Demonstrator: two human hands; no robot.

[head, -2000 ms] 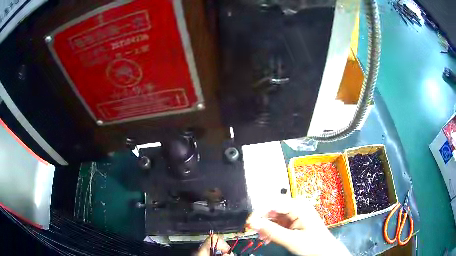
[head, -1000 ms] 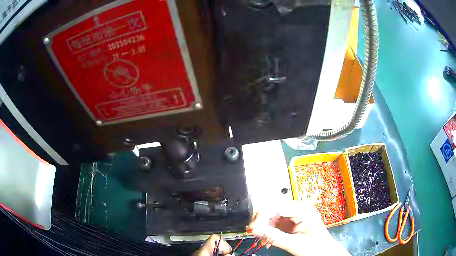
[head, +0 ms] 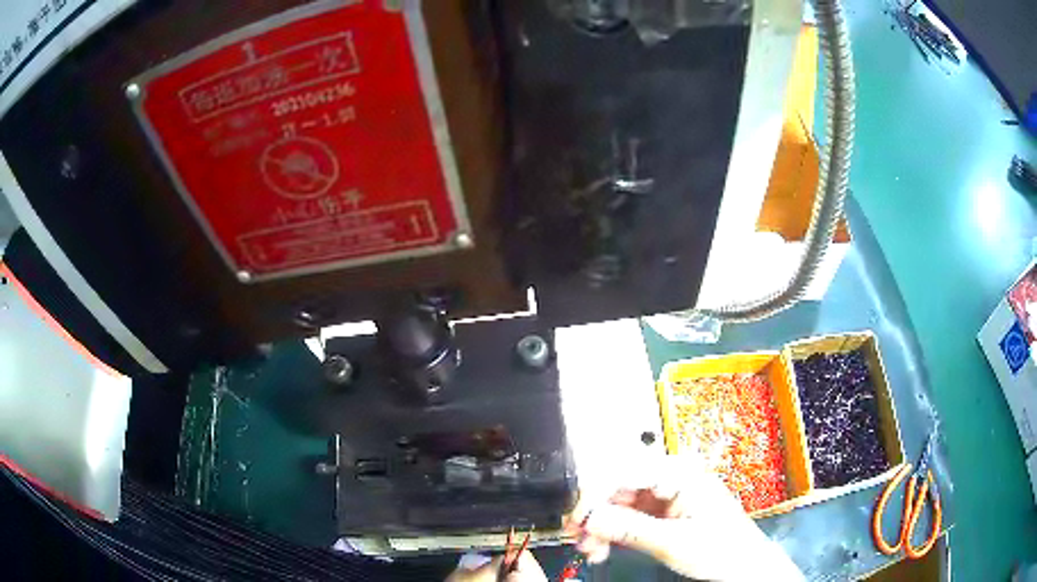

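My left hand [head: 500,567] is cut off by the bottom edge, its fingers closed on thin red and black wires [head: 515,548] at the front edge of the press. My right hand [head: 671,531] is just to its right, washed out by glare, thumb and fingertips pinched together by the red wire ends [head: 572,567]. Whether a small piece is between the right fingertips cannot be told. The black block [head: 455,500] of the terminal crimping press [head: 614,171] is directly behind both hands.
Joined small boxes hold red sleeves [head: 733,438] and black sleeves [head: 839,415] at right. Orange-handled scissors [head: 906,512] lie beside them. A grey flexible conduit [head: 839,148] hangs right of the press. Black cables [head: 171,540] lie at lower left. An open carton [head: 790,188] stands behind.
My left hand has moved slightly right, toward my right hand. Fewer red wire ends show between the hands. The view has shifted slightly.
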